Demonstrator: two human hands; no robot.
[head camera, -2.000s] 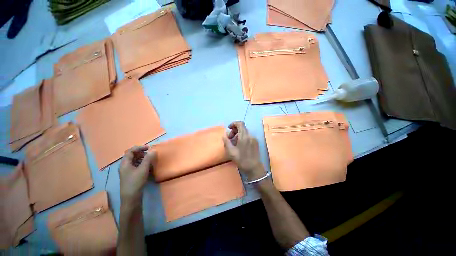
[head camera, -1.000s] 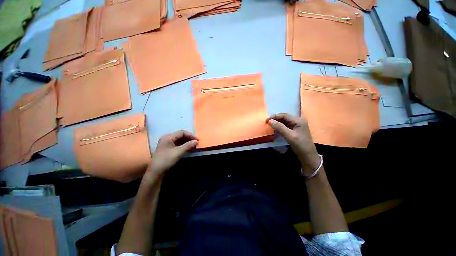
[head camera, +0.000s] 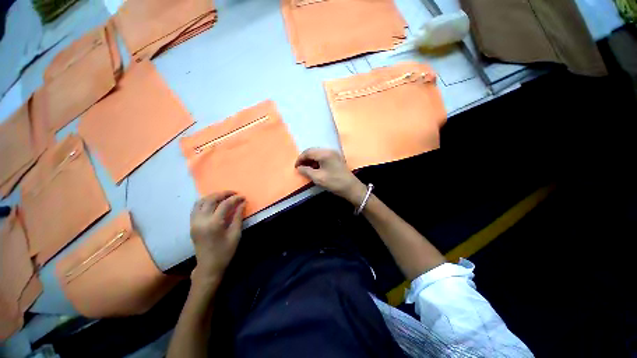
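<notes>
An orange panel with a narrow zipper slot near its far edge, the zipper pocket (head camera: 244, 157), lies flat at the table's front edge, turned slightly. My left hand (head camera: 218, 222) is at its near left corner, fingertips bent together on the edge. My right hand (head camera: 327, 171) is at its near right corner, thumb and fingers pinching the edge. The underside of the panel is hidden.
Another zipper pocket (head camera: 387, 119) lies close on the right. A glue bottle (head camera: 443, 33), a steel ruler (head camera: 476, 66) and a brown bag body (head camera: 531, 31) are beyond it. A plain panel (head camera: 136, 119) and several zippered pieces (head camera: 64, 199) lie left.
Two seconds ago the panel was folded over; one second ago it lay flat, zipper slot showing. Since then the view has turned and shifted. Both hands remain at the near corners.
</notes>
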